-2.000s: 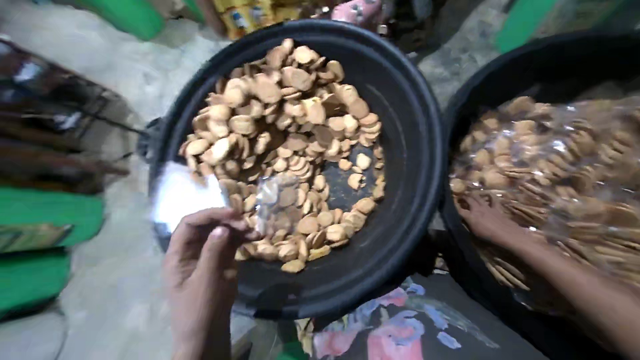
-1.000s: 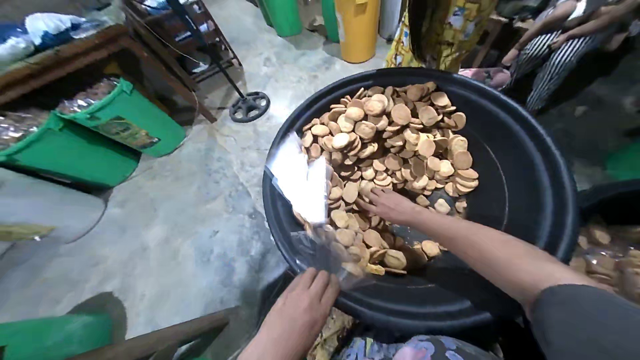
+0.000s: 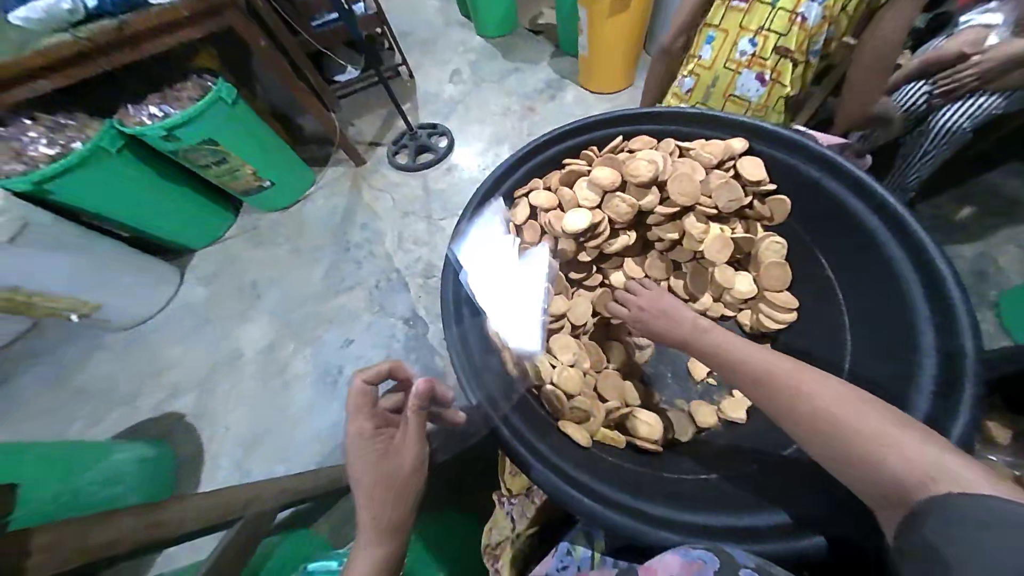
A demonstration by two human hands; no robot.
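Observation:
A wide black plastic basin [image 3: 904, 272] holds a heap of round, flat brown biscuits [image 3: 684, 188]. My right hand [image 3: 656, 312] reaches into the heap, its fingertips against biscuits; whether it grips any is hidden. At the basin's left rim, my left hand [image 3: 404, 416] has curled fingers and thumb close together, with a faint clear plastic bag [image 3: 500, 392] stretching from them over the rim. A stack of white, shiny plastic sheets or bags [image 3: 508, 280] lies on the basin's left side, partly over biscuits. Broken biscuit pieces [image 3: 716, 410] lie on the basin floor.
Green bins [image 3: 264, 156] with packed goods stand at left under a wooden table [image 3: 120, 40]. A black wheel-shaped base [image 3: 420, 147] rests on the concrete floor. A wooden rail [image 3: 184, 508] crosses at lower left. Other people sit beyond the basin, near a yellow bin [image 3: 612, 48].
My right hand has gone from the packed biscuits in the right-hand basin into the loose heap. My left hand has moved from over the biscuits to outside the left rim. The view has shifted strongly.

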